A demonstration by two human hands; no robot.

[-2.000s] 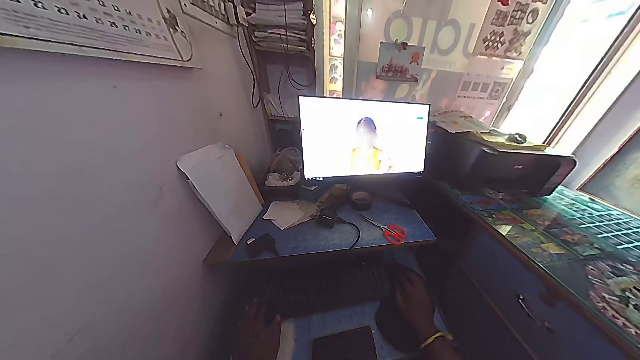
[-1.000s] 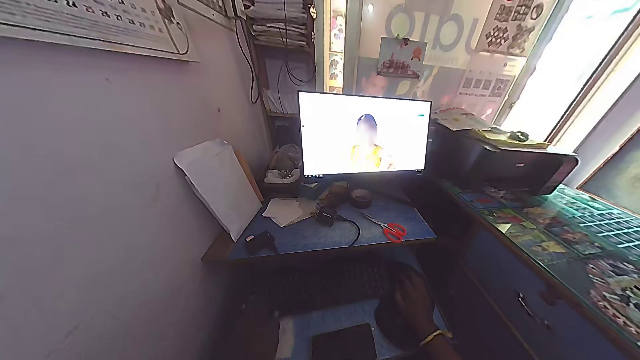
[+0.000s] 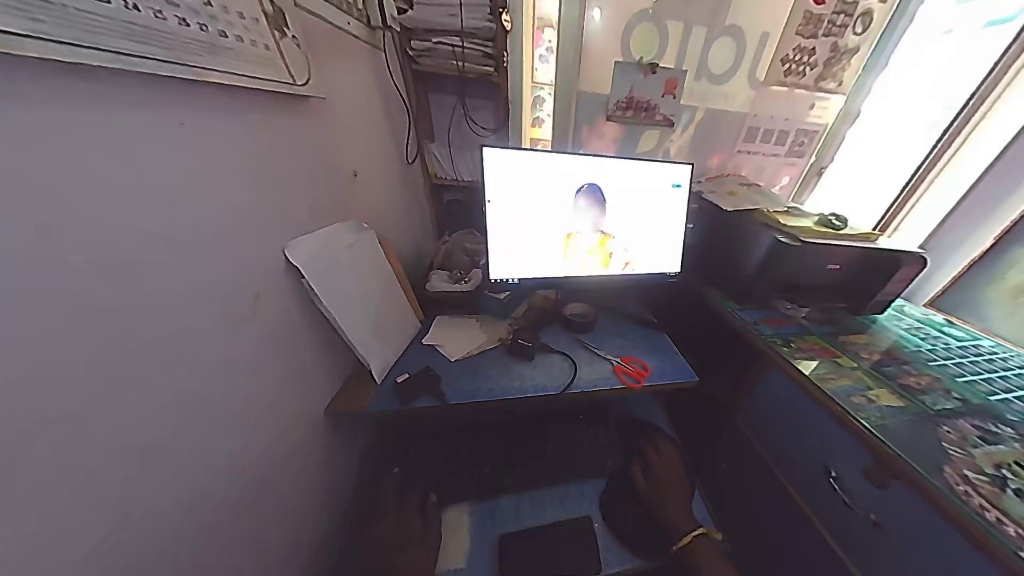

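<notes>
My right hand point(image 3: 662, 478), with a yellow bangle at the wrist, rests over a dark mouse pad point(image 3: 628, 516) on the lower shelf; a mouse under it cannot be made out. My left hand point(image 3: 404, 520) lies in shadow at the lower left, near the left end of a dark keyboard point(image 3: 512, 452), its fingers hard to see. Between the hands lies a flat black object point(image 3: 550, 548). Above, a lit monitor point(image 3: 586, 216) shows a person in yellow on a white background.
On the blue desktop point(image 3: 488, 384) are red-handled scissors point(image 3: 632, 371), a tape roll point(image 3: 578, 317), papers point(image 3: 460, 336) and a black device with a cable point(image 3: 524, 344). White boards point(image 3: 356, 296) lean on the left wall. A black printer point(image 3: 808, 260) stands on the glass-topped counter point(image 3: 848, 360) at right.
My left hand has shifted slightly down and left from where it was two seconds ago. My right hand stays over the mouse pad.
</notes>
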